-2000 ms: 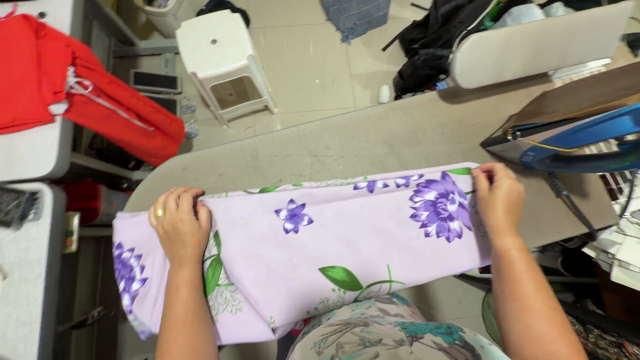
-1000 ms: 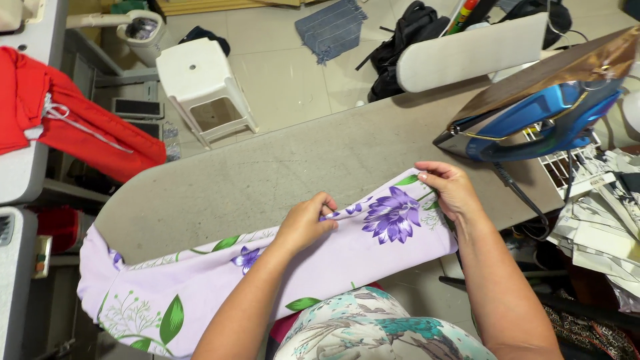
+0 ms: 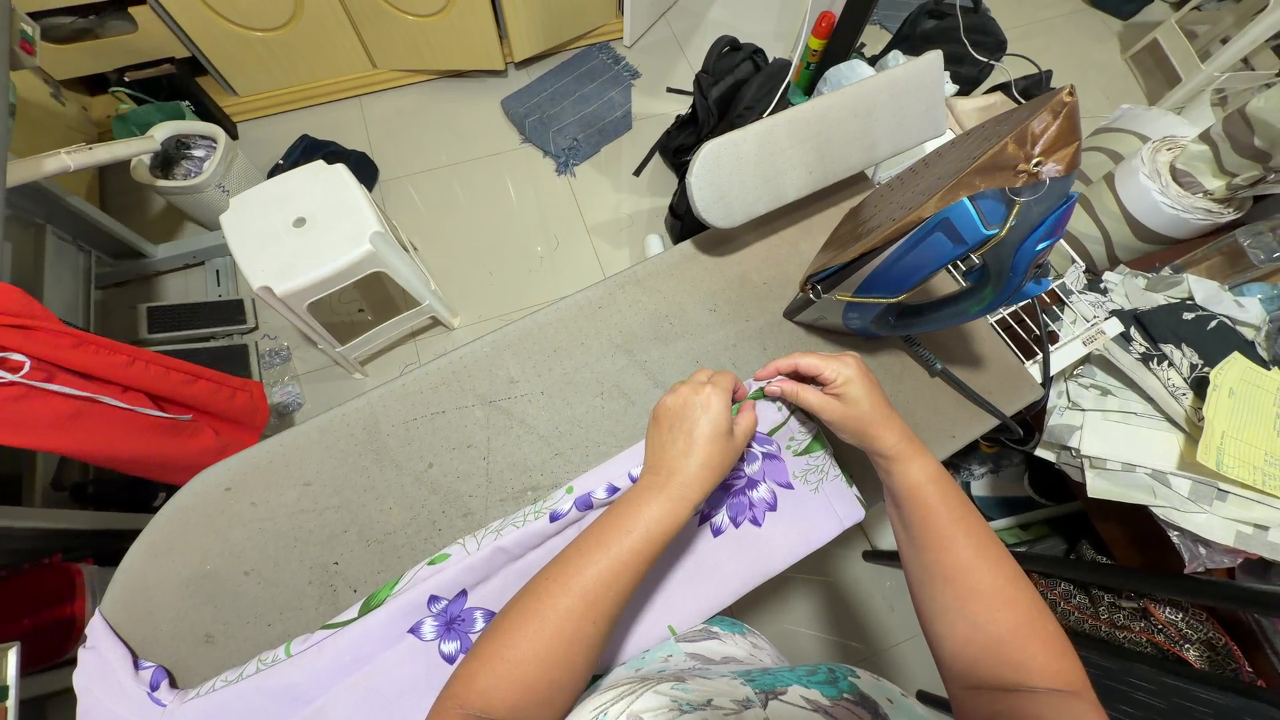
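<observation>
A lilac cloth with purple flowers and green leaves [image 3: 620, 560] lies along the near edge of a grey padded ironing board [image 3: 480, 400]. My left hand [image 3: 697, 430] pinches its upper edge near the right end. Close beside it, my right hand [image 3: 830, 395] grips the cloth's top corner between thumb and fingers. Beyond my right hand, a blue steam iron [image 3: 940, 250] with a brown soleplate cover rests tilted on the board's right part, its cord trailing down to the right.
A small sleeve board [image 3: 820, 140] stands at the far edge. White plastic stool [image 3: 300, 230] and denim piece [image 3: 575, 105] are on the floor beyond. Red garment [image 3: 110, 390] hangs at left. Paper and fabric scraps [image 3: 1130, 420] are piled right of a white wire rack [image 3: 1055, 315].
My left hand has moved right along the cloth's upper edge, from near its left end to beside my right hand. The view has shifted.
</observation>
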